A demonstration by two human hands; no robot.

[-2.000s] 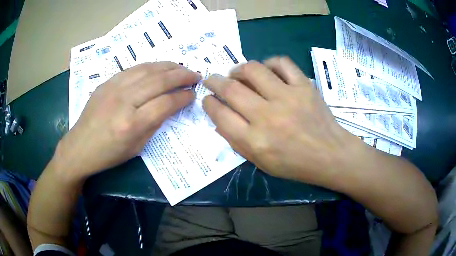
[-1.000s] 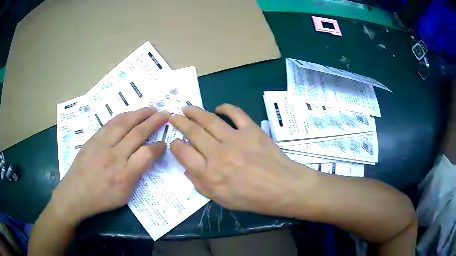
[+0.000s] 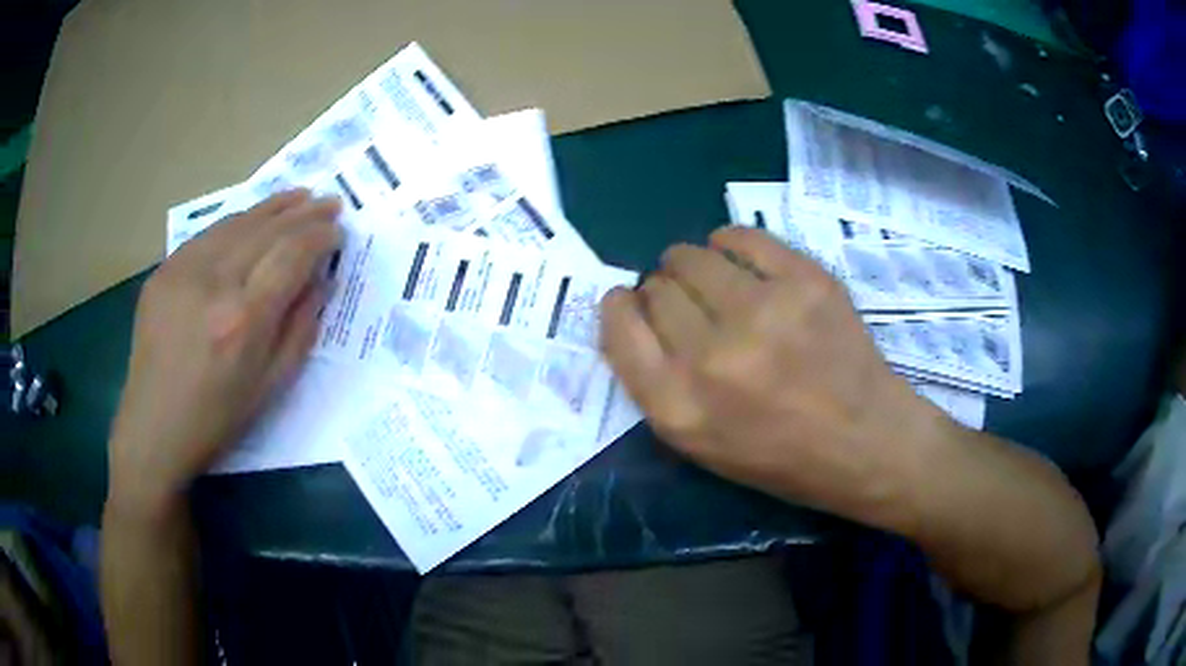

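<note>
A white printed instruction sheet [image 3: 488, 345] with black bars and small pictures lies between my hands, over other sheets. My left hand [image 3: 241, 319] is at its left side, fingers curled; whether it pinches the edge is hidden. My right hand [image 3: 767, 358] pinches its right corner between thumb and fingers. Unfolded sheets [image 3: 371, 130] lie behind and beneath it. One printed sheet corner [image 3: 423, 488] points toward the bench's front edge. A pile of folded leaflets [image 3: 930, 267] lies to the right, partly behind my right hand, its top leaflet springing open.
A tan cardboard sheet [image 3: 390, 39] lies behind the papers on the dark-green bench [image 3: 650, 169]. A pink square frame [image 3: 890, 24] is at the far right. Small clear or metallic parts [image 3: 1124, 115] lie near the right edge, and small silvery parts [image 3: 31, 388] at the left.
My hands, close together before, have moved apart. A wide printed face with bars and pictures now shows between them. The camera view has also shifted.
</note>
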